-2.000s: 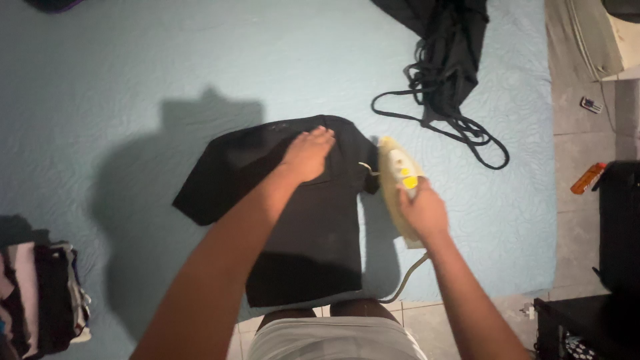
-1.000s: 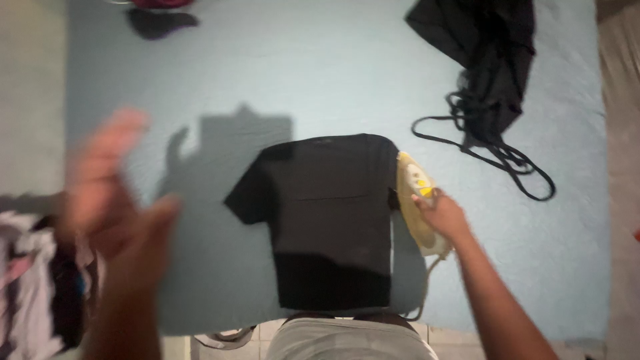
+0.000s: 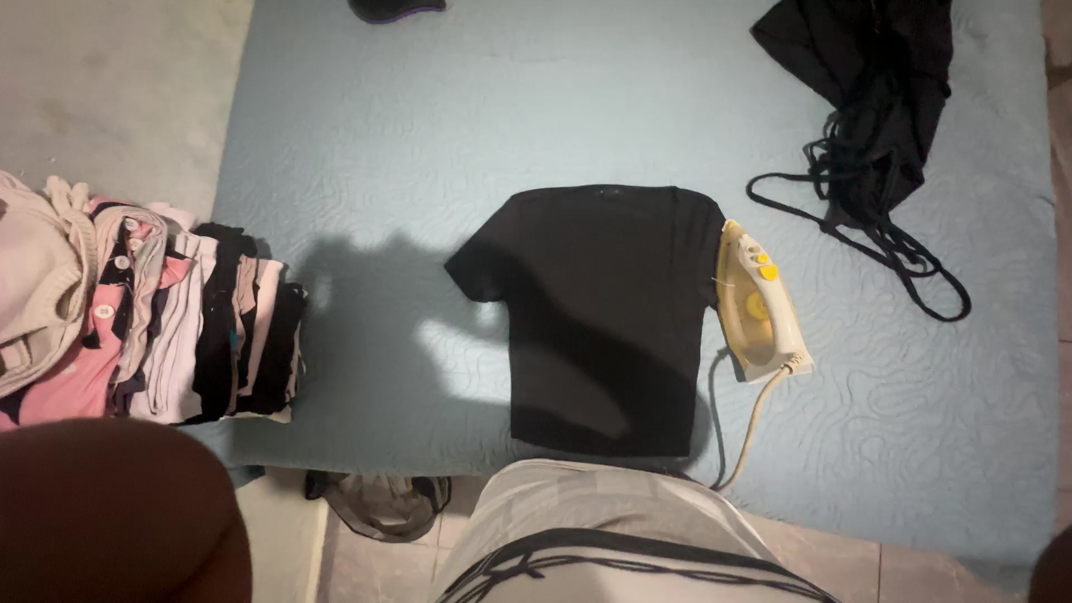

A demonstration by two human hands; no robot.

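Note:
A black short-sleeved T-shirt (image 3: 603,327) lies spread on the blue quilted bed cover (image 3: 377,109), its neck toward the far side. Beside its right sleeve rests a white and yellow clothes iron (image 3: 762,310), with no hand on it and its cord running down to the near edge. Neither of my hands shows; only a blurred part of an arm is at the lower left and a dark bit of skin at the lower right corner. My shadow falls over the shirt and the cover.
At the left stands a stack of folded clothes (image 3: 176,327). A black garment with long straps (image 3: 888,126) lies at the upper right. A dark item with a purple edge (image 3: 398,8) is at the top. Below the near edge, a dark mesh-like item (image 3: 389,507) is on the tiled floor.
My right hand has let go of the iron, which stays beside the shirt. My left hand, on the shirt two seconds ago and raised at the left one second ago, has gone out of view.

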